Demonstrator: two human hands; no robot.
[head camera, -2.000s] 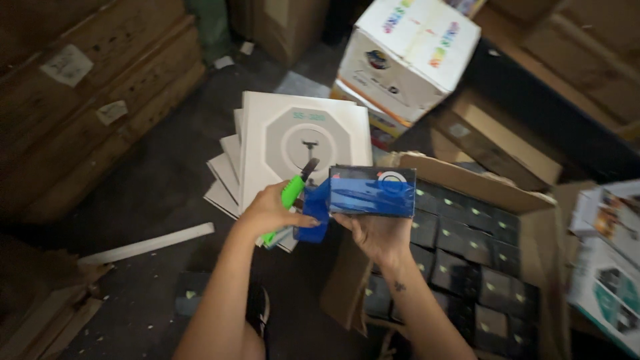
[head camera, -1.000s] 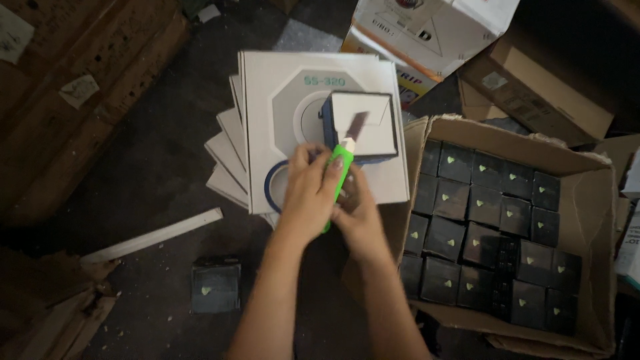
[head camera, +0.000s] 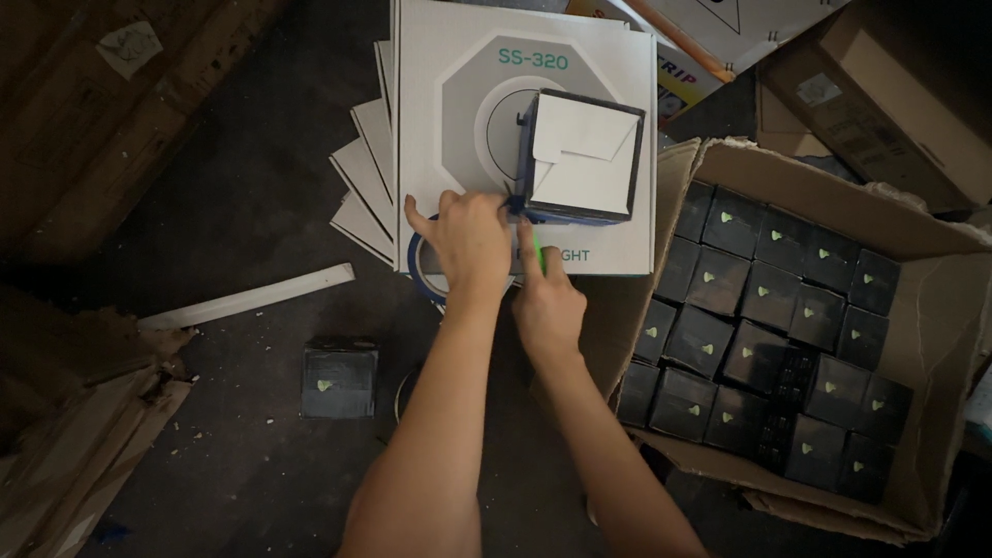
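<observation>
My right hand (head camera: 549, 310) holds a green utility knife (head camera: 538, 249) close to the lower left corner of a small box with a white flap end (head camera: 583, 155). That box stands on a stack of flat white boxes (head camera: 620, 242), blue tape showing along its side. At the same corner, my left hand (head camera: 470, 240) pinches the end of the blue tape with its fingertips. The blue tape roll (head camera: 417, 271) lies at the edge of the stack, partly under my left hand. The knife's blade is hidden.
An open cardboard carton (head camera: 942, 310) at right holds several small black boxes (head camera: 728, 222). One black box (head camera: 339, 380) sits on the floor at lower left, near a white strip (head camera: 248, 297). Larger cartons (head camera: 876, 108) stand at upper right, and brown ones (head camera: 132, 101) at upper left.
The small box, held up in my right hand two seconds ago, now stands on the stack. The knife has passed from my left hand to my right.
</observation>
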